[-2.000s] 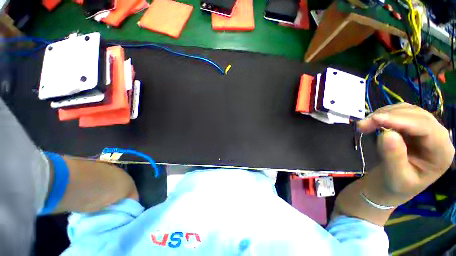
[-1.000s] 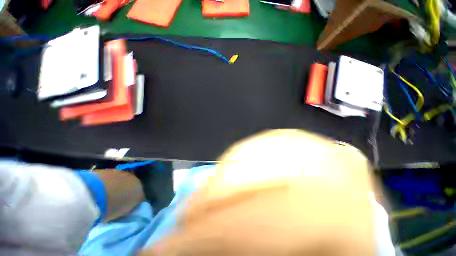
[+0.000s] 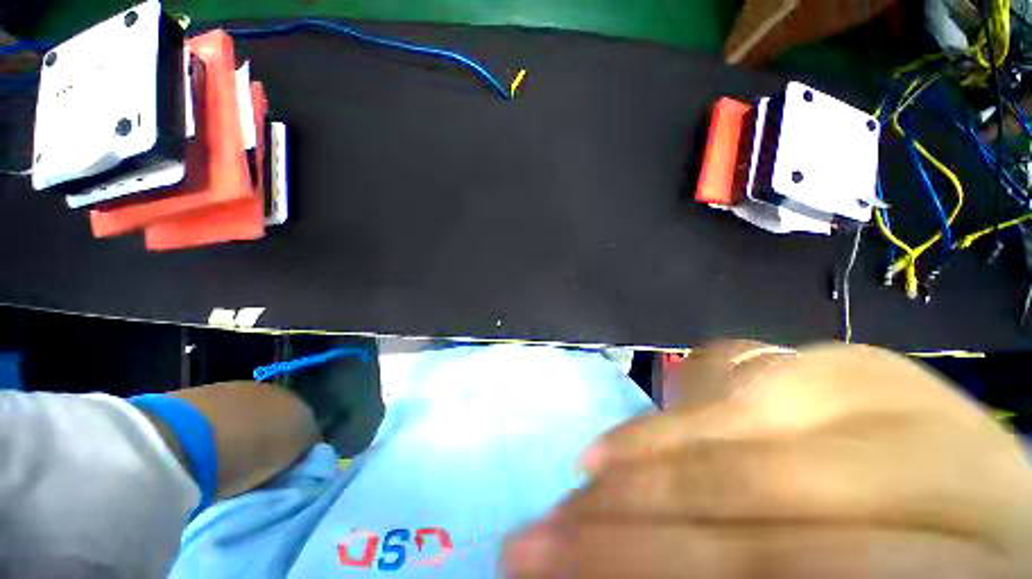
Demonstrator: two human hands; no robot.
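Note:
My left hand (image 3: pixel 79 486), in a white glove with a blue wrist band, is at the lower left; its fingers are cut off or hidden. My bare right hand (image 3: pixel 792 475) is large and blurred close to the camera at the lower right. No object shows in it, but its grip is unclear. A tilted stack of white and black units (image 3: pixel 100 96) with orange-red pads (image 3: pixel 209 192) sits at the mat's left. A smaller stack with a white unit (image 3: pixel 826 153) on it and an orange-red pad (image 3: pixel 722 153) stands at the right. Neither hand touches a stack.
The black mat (image 3: pixel 487 204) lies between the stacks. A blue cable (image 3: pixel 385 40) with a yellow end crosses the back. Tangled blue and yellow cables (image 3: pixel 917 226) lie at the right, beside a thin white cable (image 3: pixel 849 283). A brown block (image 3: pixel 781 25) is behind.
My right hand has moved from beside the right stack to low in front of my body, near the camera. The view has shifted, so the bench sits higher; both stacks remain.

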